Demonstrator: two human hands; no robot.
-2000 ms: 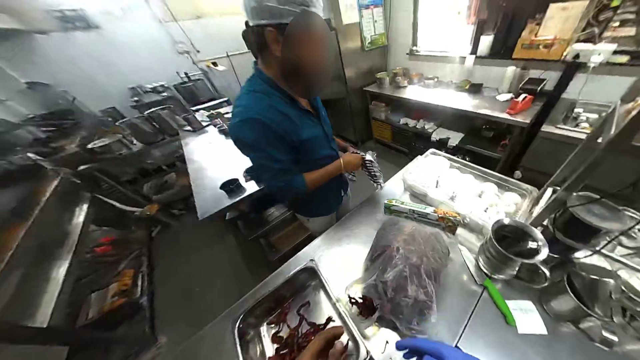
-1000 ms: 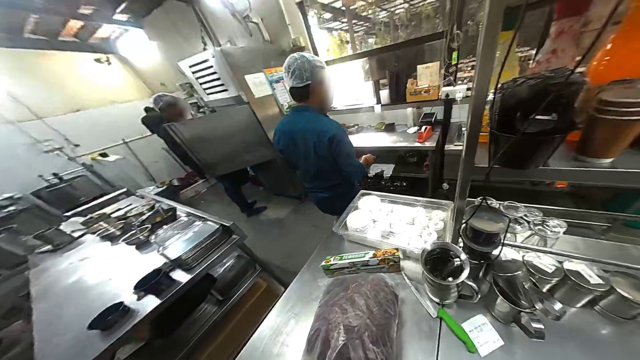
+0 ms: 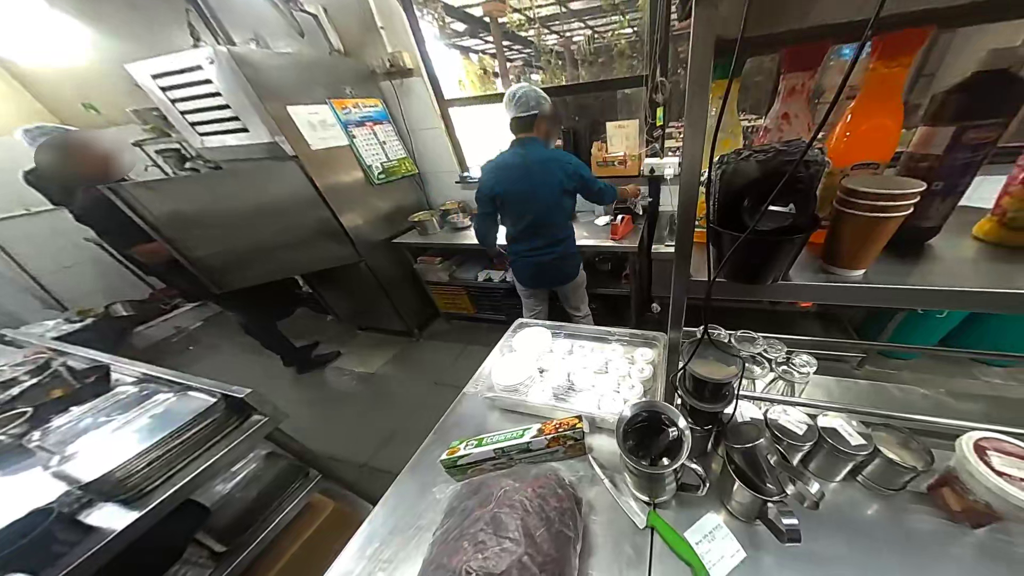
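Neither of my hands shows in the head view. A clear plastic bag of dark red dried chillies (image 3: 506, 524) lies at the near edge of the steel counter. Behind it is an EcoWrap box (image 3: 514, 448). To the right, a green-handled knife (image 3: 674, 542) rests with its handle touching a printed paper slip (image 3: 714, 546). A steel jug (image 3: 654, 450) holding dark utensils stands beside the blade. A clear plastic tray (image 3: 576, 370) of white cups and saucers sits farther back.
Steel cups and lidded canisters (image 3: 838, 446) line the counter's right side, below a shelf (image 3: 960, 264) with bottles and paper cups. One person (image 3: 536, 212) stands at the back counter, another (image 3: 88, 180) by a steel cabinet at left. Metal trays (image 3: 144, 436) fill a left table.
The view has swung up and right; the hands and the steel pan of red chillies seen two seconds ago are out of frame. The blue-shirted person has moved to the back counter, facing away.
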